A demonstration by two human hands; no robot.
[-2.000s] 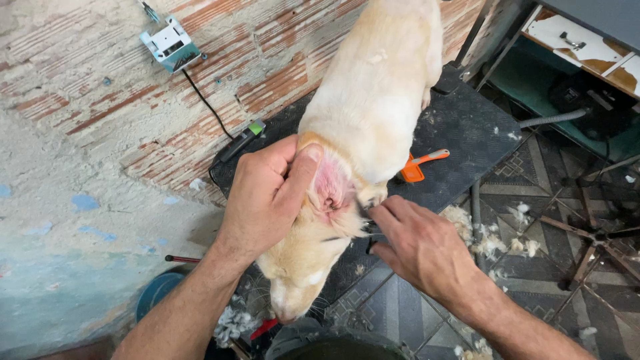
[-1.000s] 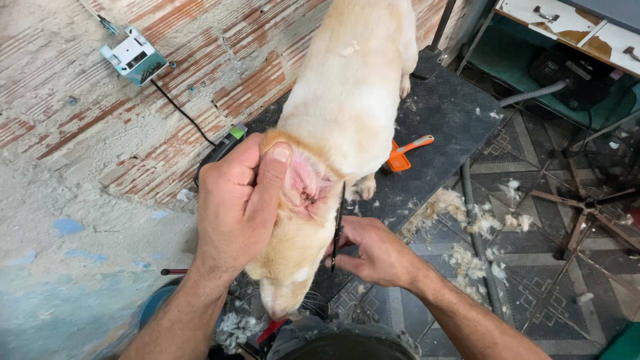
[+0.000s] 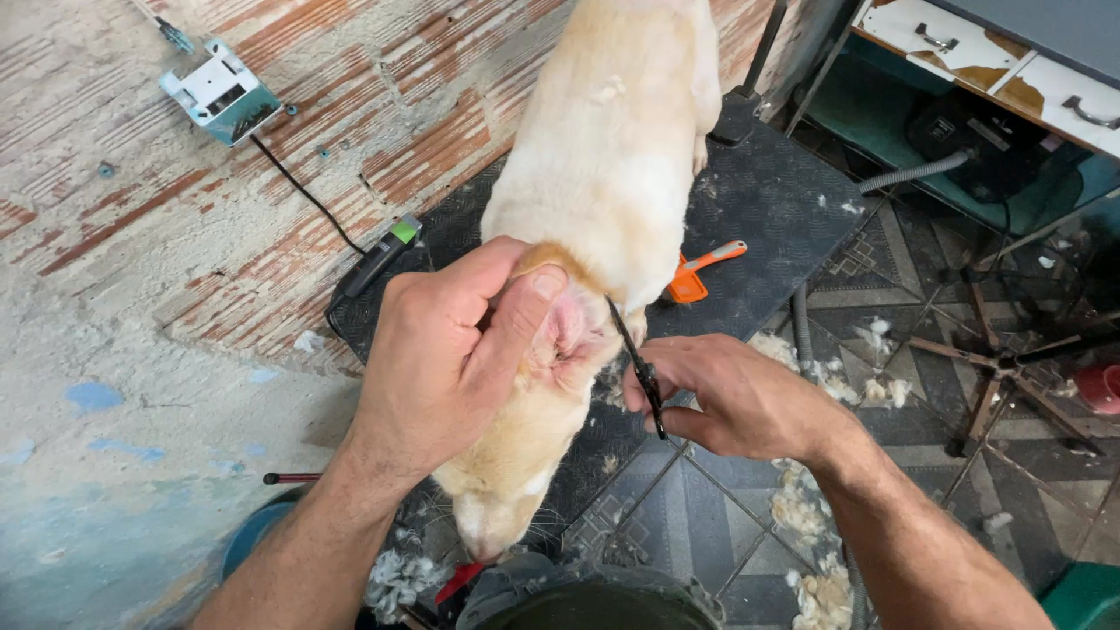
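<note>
A cream and tan dog (image 3: 604, 166) stands on a black textured grooming table (image 3: 779, 210), its head low and toward me. My left hand (image 3: 455, 341) pinches the dog's ear flap (image 3: 556, 261) between thumb and fingers and holds it folded back, so the pink inner ear (image 3: 569, 328) shows. My right hand (image 3: 735, 394) grips dark scissors (image 3: 643, 372) by the handles, with the blades pointing up alongside the ear. Whether the blade tips touch the fur I cannot tell.
An orange slicker brush (image 3: 696, 273) lies right of the dog. A black hair clipper (image 3: 376, 255) rests at the table's left edge by the brick wall. Below are tufts of cut fur (image 3: 822, 595), a metal stool base (image 3: 1002, 363) and a grey hose (image 3: 801, 328).
The scissors in my right hand, barely visible two seconds ago, have come up beside the ear and now tilt with their tips to the upper left. My left hand keeps hold of the ear.
</note>
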